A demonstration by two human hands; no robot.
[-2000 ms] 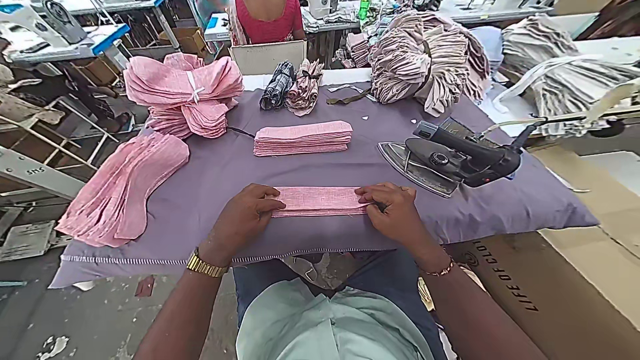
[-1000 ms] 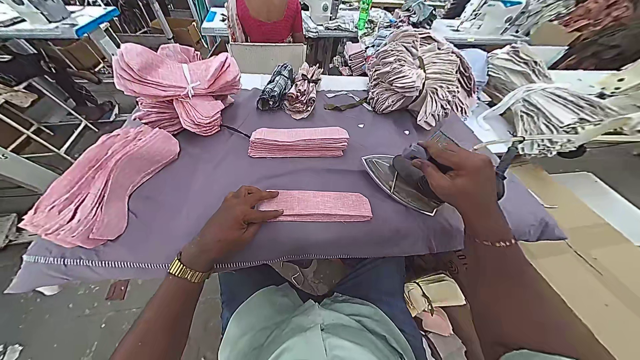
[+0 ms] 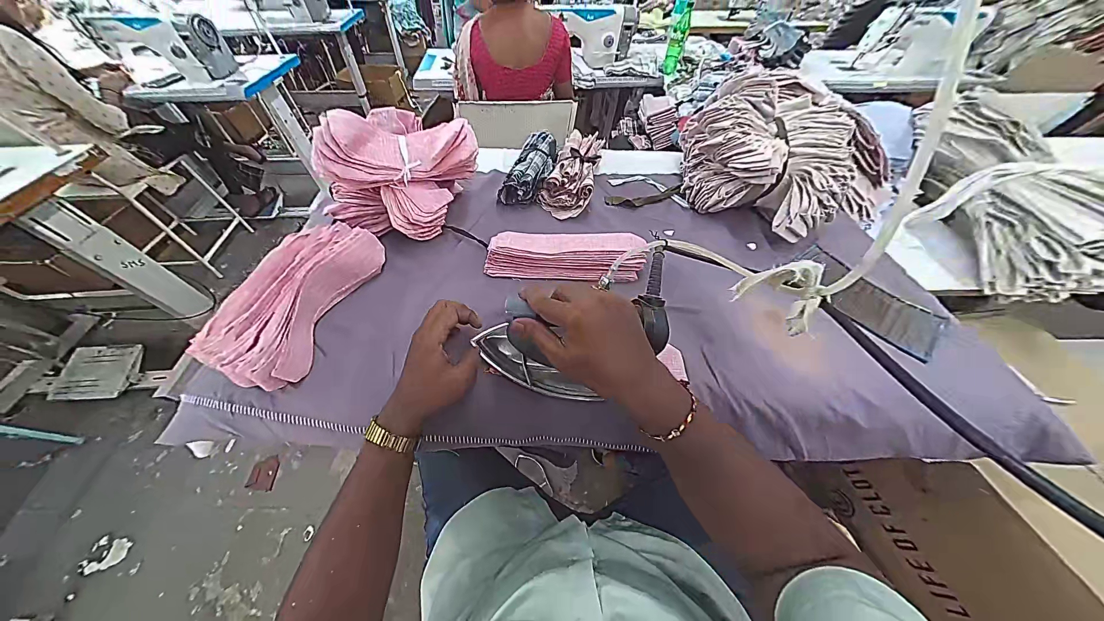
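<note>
My right hand (image 3: 586, 336) grips the handle of a steam iron (image 3: 539, 373), whose soleplate lies over a folded pink cloth piece (image 3: 673, 362); only a little of that cloth shows at the iron's right. Just left of the iron's tip is my left hand (image 3: 442, 358), fingers curved and apart, with nothing visible in it. Behind the iron rests a neat stack of folded pink pieces (image 3: 561, 255). A fanned pile of pink cut pieces (image 3: 289, 306) lies at the left, and a tied pink bundle (image 3: 397, 168) is behind it.
A purple padded cloth (image 3: 759, 388) covers the table. Small tied bundles (image 3: 552, 177) and a large tied striped bundle (image 3: 776, 155) stand at the back. The iron's hose (image 3: 914, 172) and black cable (image 3: 940, 414) run right. A person (image 3: 517, 52) sits beyond, near sewing machines.
My right hand let go of the cloth, took hold of the iron at the right and moved it left onto the cloth. My left hand has come off the cloth.
</note>
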